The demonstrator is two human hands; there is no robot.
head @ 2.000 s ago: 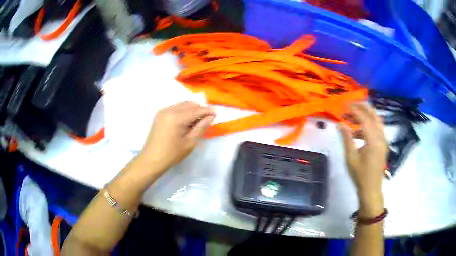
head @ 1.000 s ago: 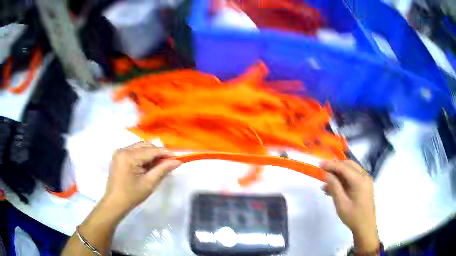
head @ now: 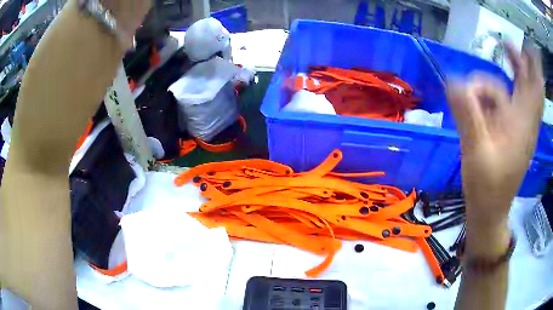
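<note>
The black power bank (head: 295, 295) lies at the bottom centre, cut off by the lower edge. Orange carry straps (head: 291, 200) with dark studs lie in a heap behind it. My left hand (head: 130, 13) is raised at the top left and cut off by the top edge, so its fingers are hidden. My right hand (head: 494, 115) is raised at the right, blurred, with fingers apart and nothing visible in it. A white protective bag (head: 176, 248) lies left of the heap. Black charging cables (head: 445, 212) lie right of it.
A blue bin (head: 358, 148) holding red straps (head: 370, 94) stands behind the heap. A metal post (head: 127, 121) rises at left beside black units (head: 100, 212). Loose black studs (head: 359, 248) lie on the white table. What seems to be a person in a white cap (head: 207, 39) is behind.
Both my hands have risen from the table, and the strap held between them no longer shows in them. The view has tilted up, so the power bank sits lower.
</note>
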